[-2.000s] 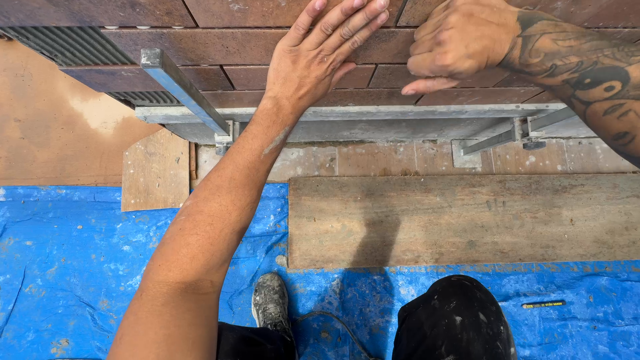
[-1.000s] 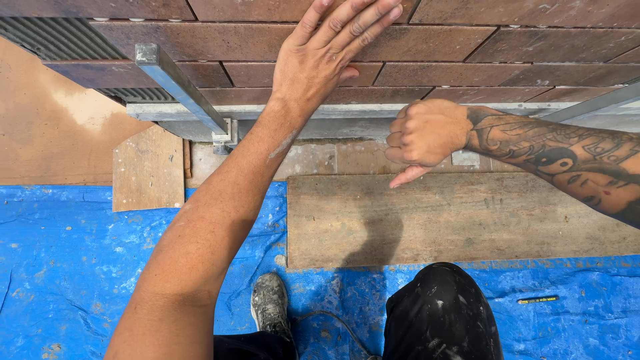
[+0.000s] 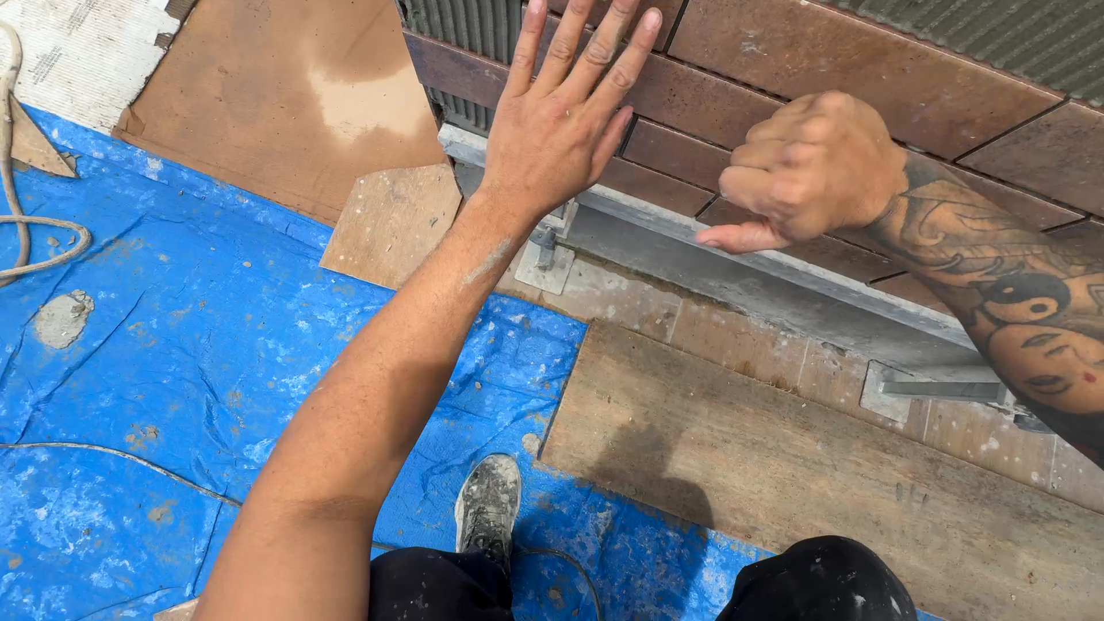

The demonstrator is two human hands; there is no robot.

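My left hand [image 3: 556,129] lies with fingers spread against the reddish-brown wall tiles [image 3: 862,69], near their left end. To its right, my right hand [image 3: 806,172] is a closed fist with the thumb sticking out, in front of the lower tile rows; whether it touches them I cannot tell, and no object shows in it. Ridged grey adhesive [image 3: 470,34] shows at the left end of the tiles and at the upper right. A metal rail [image 3: 776,259] runs under the lowest row.
Below the wall lies a long wood-look board [image 3: 776,466] beside a blue tarp [image 3: 216,345]. A cut board piece [image 3: 392,224], a brown sheet [image 3: 285,95], a cable [image 3: 129,453] and a hose [image 3: 52,224] lie at left. My shoe [image 3: 489,500] is on the tarp.
The view has turned and shifted left. My right fist, which was lower over the floor board one second ago, is now up in front of the tiles. My left hand stays at the tiles.
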